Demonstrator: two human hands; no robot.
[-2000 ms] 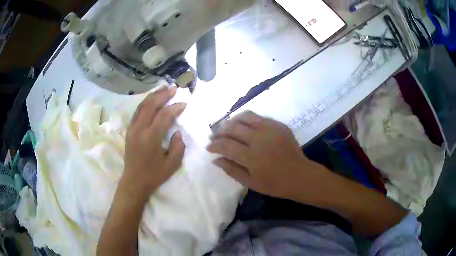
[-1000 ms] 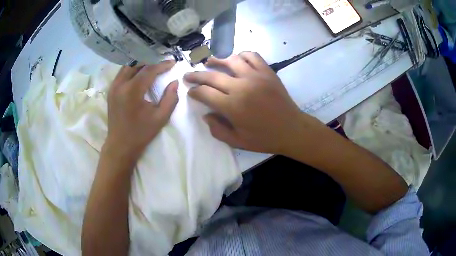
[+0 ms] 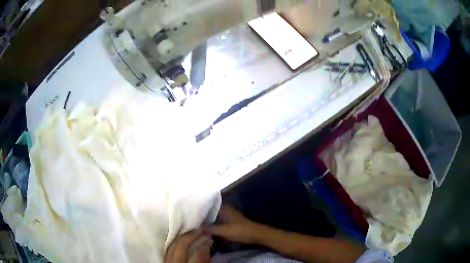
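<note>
The cream cloth (image 3: 77, 180) lies heaped on the left of the table and hangs over its front edge towards my lap. Its part near the needle is washed out by the lamp. The sewing machine head (image 3: 131, 59) stands above its far end, with the presser foot (image 3: 178, 94) below. My left hand (image 3: 189, 248) is at the bottom edge, partly cut off, at the cloth's lower edge. My right hand (image 3: 231, 225) is beside it, fingers at the same cloth edge. The fingertips of both hands are hidden or blurred.
A dark strip (image 3: 239, 106) with a metal end piece (image 3: 203, 135) lies right of the needle. A lit smartphone (image 3: 284, 41), a pen (image 3: 340, 36) and dark metal tools (image 3: 367, 60) lie farther right. A dark red bin (image 3: 395, 129) holds crumpled cream cloth (image 3: 379, 174). A blue container (image 3: 433, 51) is behind.
Both hands have left the needle area and come down to the cloth's lower edge near my lap. The dark strip's metal end piece is now uncovered. The camera view has shifted.
</note>
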